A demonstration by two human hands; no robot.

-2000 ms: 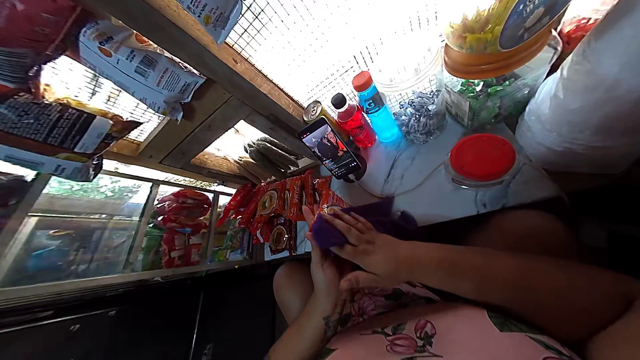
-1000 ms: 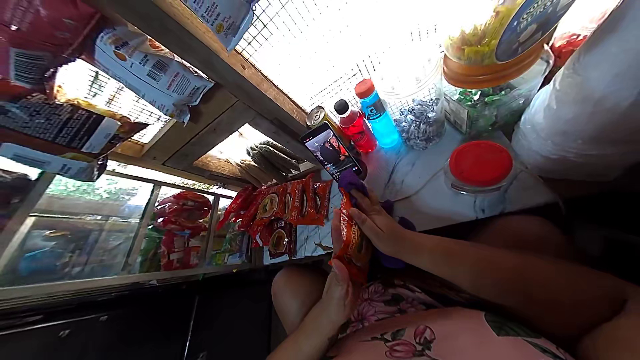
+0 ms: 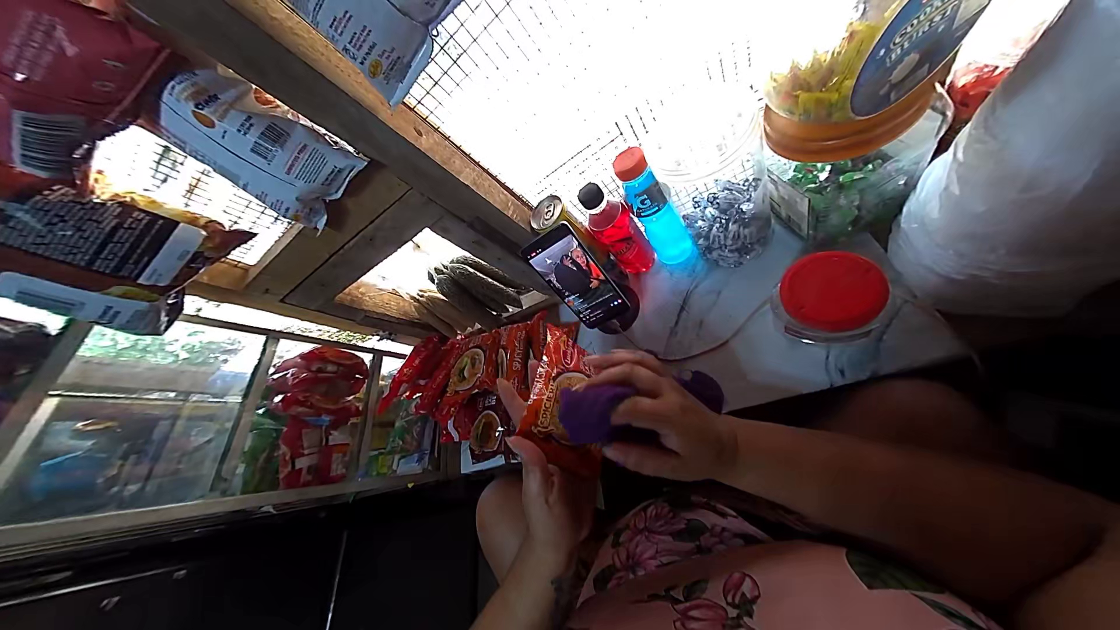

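Observation:
My left hand point(image 3: 549, 490) holds a red-orange packet of instant noodles point(image 3: 553, 385) from below and behind, its thumb at the packet's edge. A bunched purple cloth point(image 3: 595, 413) is gripped in my right hand point(image 3: 669, 416) and lies against the packet's front. Part of the cloth hangs out past the back of that hand. Just beyond the packet, to the left, stands a row of similar red noodle packets point(image 3: 468, 372). The fingers of my left hand are partly hidden by the packet.
On the marbled tabletop point(image 3: 752, 350) are a propped phone point(image 3: 577, 276), a can point(image 3: 549, 213), a red drink bottle point(image 3: 621, 236), a blue drink bottle point(image 3: 656, 214), candy jars point(image 3: 840, 188) and a red-lidded tub point(image 3: 834, 293). Snack bags point(image 3: 254, 144) hang at upper left. A white plastic bundle point(image 3: 1006, 175) stands right.
Two seconds ago my hands were together around the purple cloth. The noodle packet shows in my left hand from one second ago; since then the cloth has come onto its front.

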